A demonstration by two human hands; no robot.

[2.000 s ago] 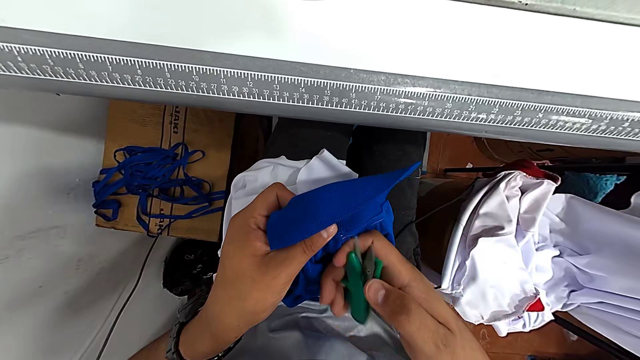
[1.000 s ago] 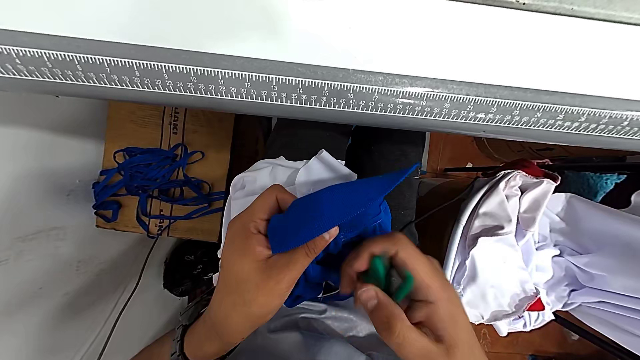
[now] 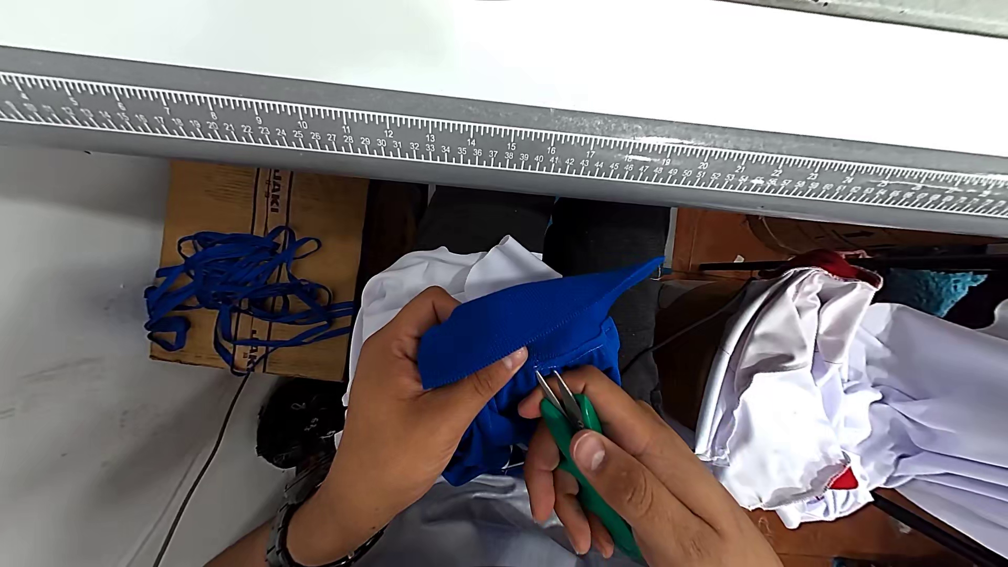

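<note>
A blue fabric piece with a pointed collar-like flap (image 3: pixel 512 323) is pinched between the thumb and fingers of my left hand (image 3: pixel 417 409), and its tip points up to the right. More blue cloth hangs bunched below the flap. My right hand (image 3: pixel 638 465) holds green-handled thread snips (image 3: pixel 573 453). The two blades are apart, their tips at or very near a seam with pale thread just under the flap. White cloth (image 3: pixel 441 272) lies behind my left hand, over the lap.
The grey table edge with a printed ruler scale (image 3: pixel 472 146) crosses above my hands. At left, a tangle of blue strips (image 3: pixel 228 272) lies on a cardboard box (image 3: pixel 315 205), with a thin cable (image 3: pixel 201 465) below. White garments with red parts (image 3: pixel 787 394) hang at right.
My right hand, blurred and with the snips turned away one second ago, has brought the blades back up to the seam. My left hand keeps its hold on the blue fabric.
</note>
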